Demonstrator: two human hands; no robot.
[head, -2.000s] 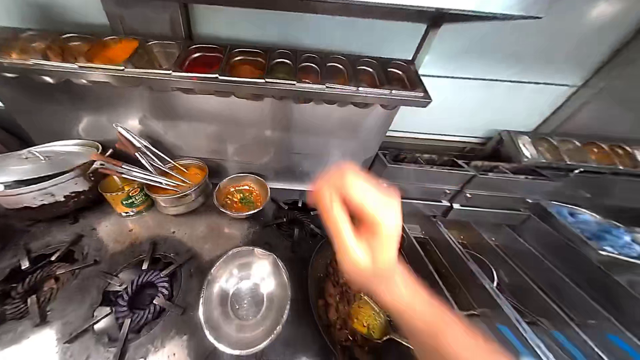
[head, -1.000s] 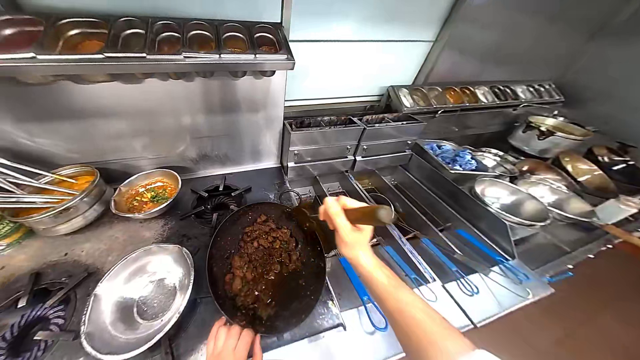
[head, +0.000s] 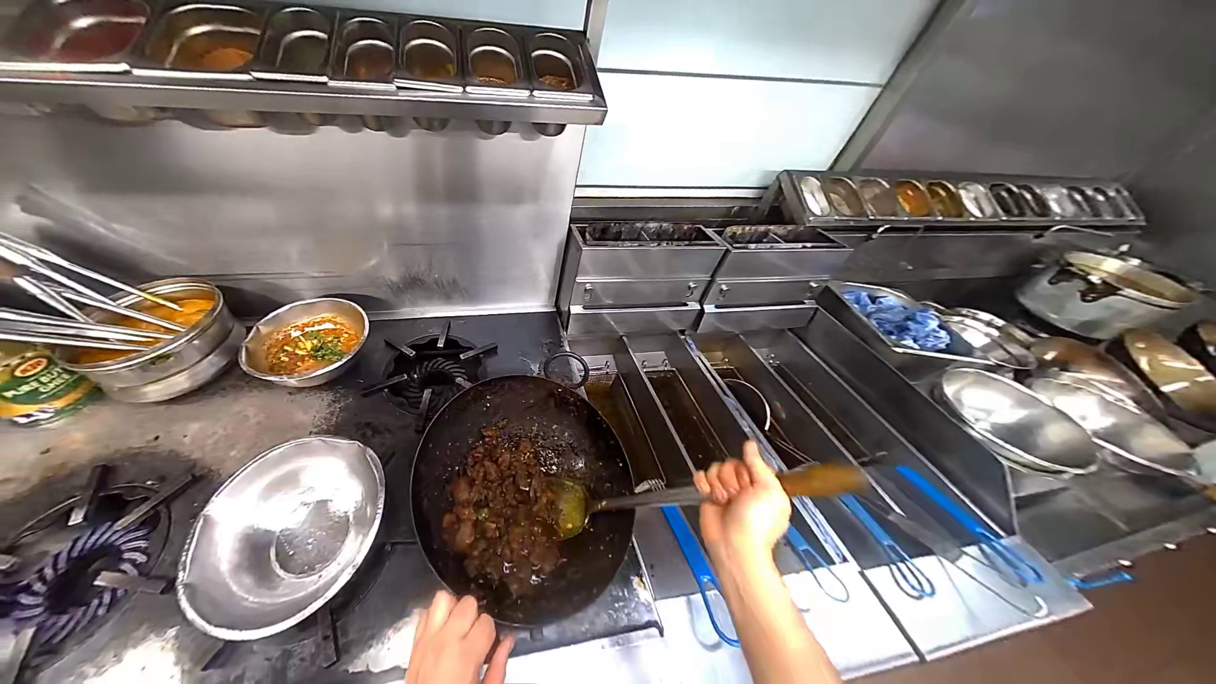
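My right hand [head: 746,503] grips the handle of a ladle [head: 570,505] with a wooden end. Its bowl rests among dark browned meat pieces [head: 503,522] inside a black wok [head: 594,437]. My left hand [head: 458,641] is at the wok's near edge, fingers bent; whether it grips the wok is hidden. Left of the wok lies a dented steel bowl [head: 285,532]. Behind that stands a small metal bowl of red sauce with chopped greens [head: 311,346]. A steel pot of orange sauce [head: 176,332] with several metal utensils across it is at the left.
Gas burners [head: 432,370] sit behind and left of the wok. Deep fryers [head: 698,418] with blue-handled baskets [head: 693,560] adjoin it on the right. Spice pans [head: 366,52] line the shelf above. Steel bowls [head: 1021,418] and a large pot [head: 1107,290] stand far right.
The view has swung right since two seconds ago. The ladle's bowl was in the wok's food then. Since one second ago, my right hand has lowered, and the ladle's bowl now shows over the meat.
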